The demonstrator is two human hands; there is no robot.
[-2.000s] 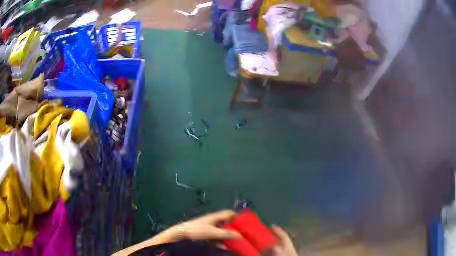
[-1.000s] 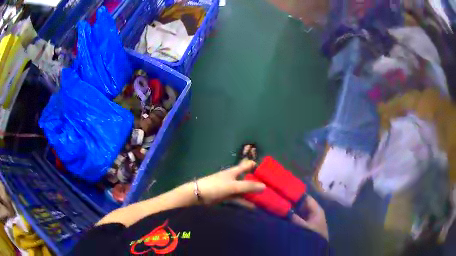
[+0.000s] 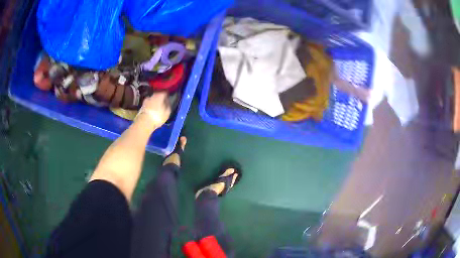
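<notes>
My left hand reaches into a blue basket at the upper left, just below a red tape roll. Its fingers are blurred and partly hidden, so its grip is unclear. A lilac roll lies above the red one, and brown rolls are heaped to the left. Two red thread cones show at the bottom edge, side by side. My right hand is not visible; it is cut off below the picture.
Blue plastic bags cover the basket's upper part. A second blue basket beside it holds white cloth and mustard cloth. My sandalled feet stand on the green floor. Scraps lie at the lower right.
My left hand has left the red cones and moved into the basket of rolls. The cones have shifted down to the bottom edge. The view has turned to the baskets.
</notes>
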